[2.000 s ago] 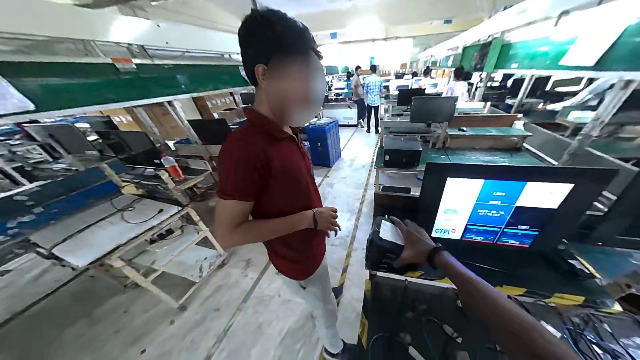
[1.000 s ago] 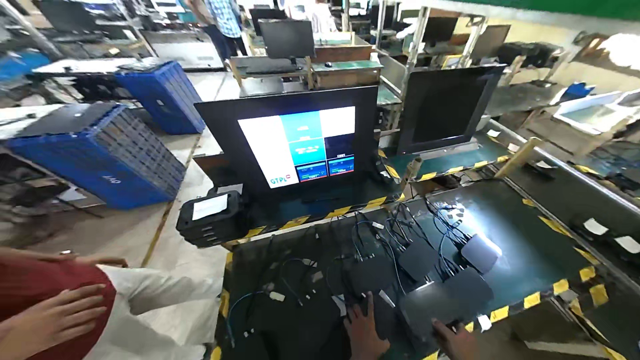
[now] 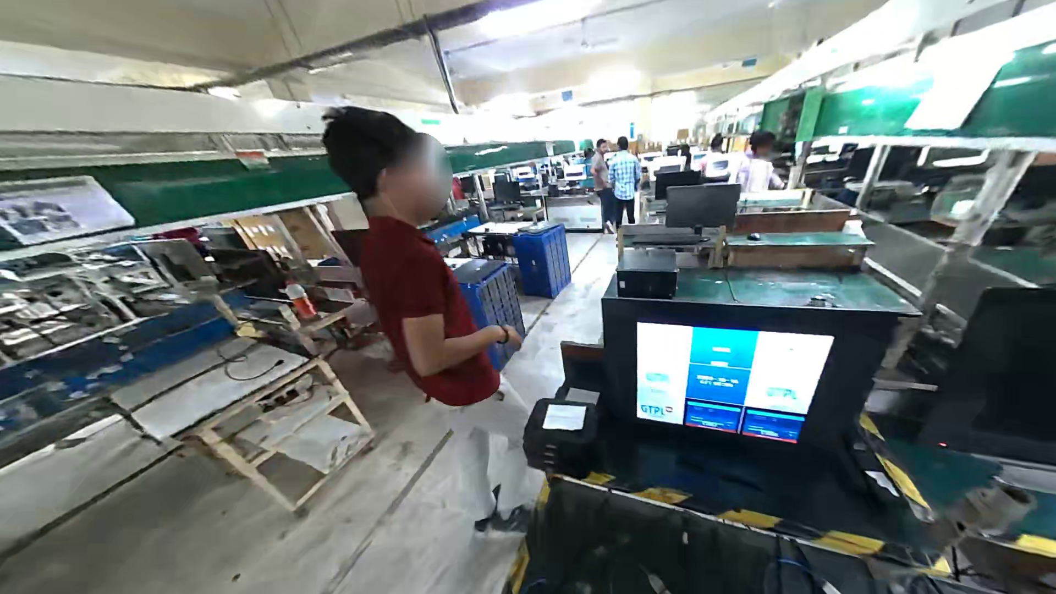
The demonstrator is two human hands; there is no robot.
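Neither of my hands shows, so what they hold or touch is hidden. A large monitor (image 3: 734, 379) stands lit on the dark bench, showing white and blue panels. To its left is a stack of black boxes (image 3: 540, 445) with a white paper (image 3: 565, 417) on top. The near workbench (image 3: 619, 528) has a dark top edged with yellow and black tape, and cables (image 3: 796, 569) lie at its lower right. A second, dark monitor (image 3: 998, 379) stands at the right edge.
A co-worker in a red shirt (image 3: 433, 305) stands in the aisle left of the bench. Blue crates (image 3: 540, 260) are behind that person. A wooden-framed table (image 3: 223, 388) stands at the left. Other people (image 3: 623, 181) are farther back, and green-edged shelves run along both sides.
Two seconds ago a hand of mine was at the black box stack; one second ago both were at devices on the near bench. Now neither shows. The view has swung up and left since one second ago.
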